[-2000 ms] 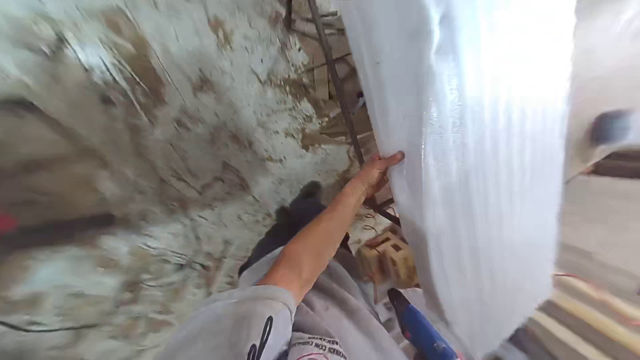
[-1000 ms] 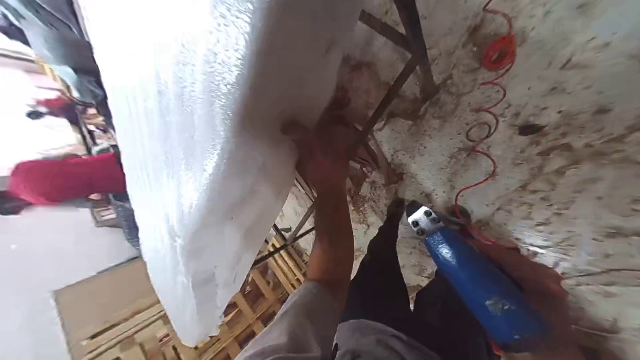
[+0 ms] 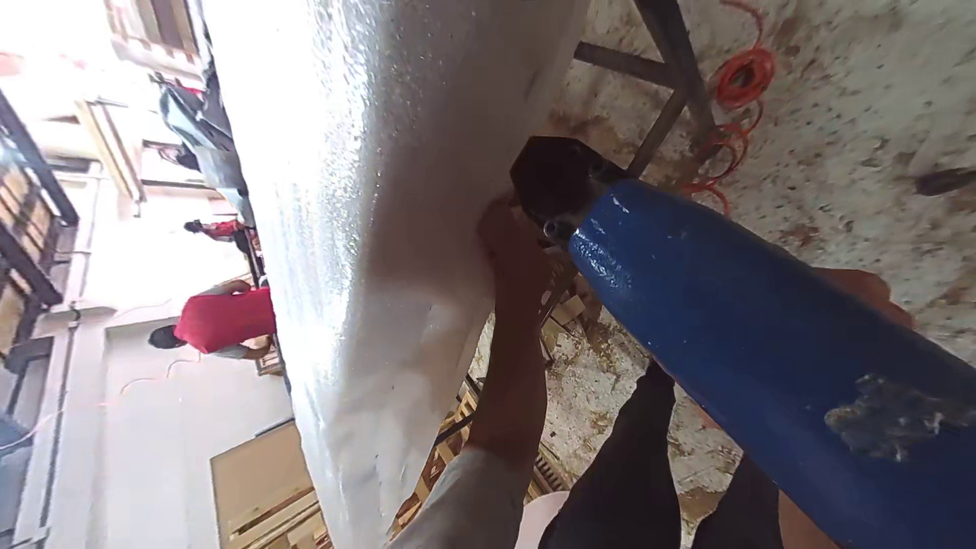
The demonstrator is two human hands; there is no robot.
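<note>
A large piece covered in shiny white foam sheet (image 3: pixel 427 252) fills the middle of the head view. At its right edge is my left hand (image 3: pixel 515 229), in shadow, gripping the foam-covered edge; the head of the tool partly hides its fingers. My right hand (image 3: pixel 862 293) holds a blue handheld power tool (image 3: pixel 732 328) with a worn patch on its body. The tool's dark head (image 3: pixel 557 179) appears beside the foam edge, just above my left hand. Most of my right hand is hidden behind the blue body.
A dark metal stand (image 3: pixel 679 69) and a coiled red hose (image 3: pixel 746 78) are at the upper right, over a stained floor (image 3: pixel 862 152). Wooden slats (image 3: pixel 450 450) lie below the foam-covered piece. A person in a red top (image 3: pixel 225 319) is at the left, with another person (image 3: pixel 221 229) farther off.
The view has swung round strongly. The blue tool has moved from near my legs up to the foam edge beside my left hand. My left hand stays at the edge.
</note>
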